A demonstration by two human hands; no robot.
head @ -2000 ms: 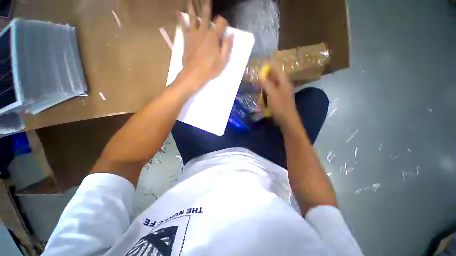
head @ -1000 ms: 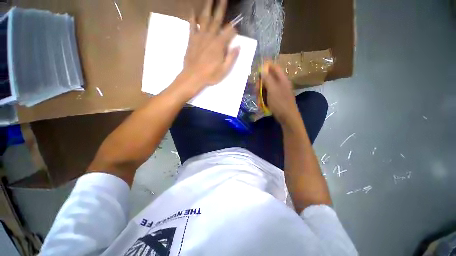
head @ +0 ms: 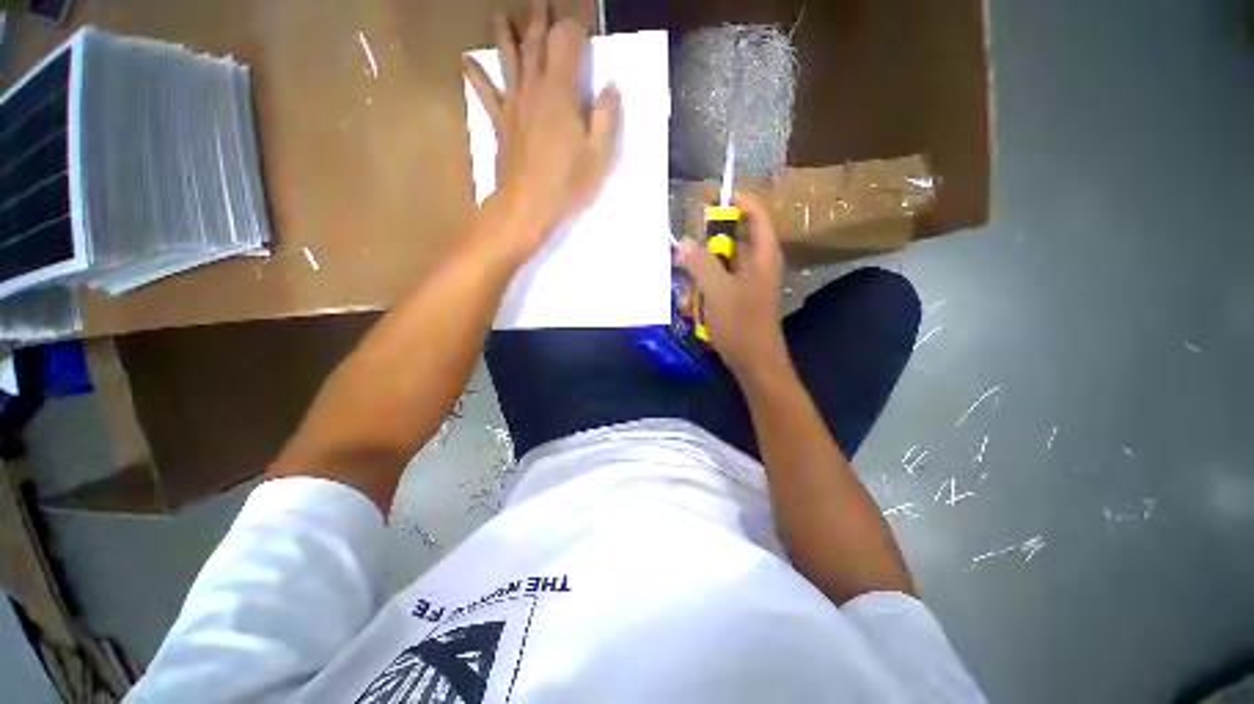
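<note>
A solar panel [head: 605, 255] lies white side up on the edge of the brown table, partly overhanging it. My left hand [head: 547, 131] lies flat on the panel's upper left part with fingers spread. My right hand [head: 740, 289] is closed around a yellow-and-black utility knife [head: 722, 228], just right of the panel. Its thin silver blade points away from me, over the carton's near edge. The blade does not visibly touch the panel.
An open brown carton [head: 894, 103] at the right holds a whitish clump of trimmings [head: 743, 96]; its taped flap [head: 853, 204] faces me. A stack of panels [head: 172, 165] stands at the left of the cardboard-covered table [head: 344, 282]. Thin trimmings [head: 1008, 550] lie on the floor. A blue stool [head: 670, 352] shows between my legs.
The panel has turned so its right edge runs straight away from me, and no second white sheet part shows at its left. The knife now points away from me, its blade clearly visible.
</note>
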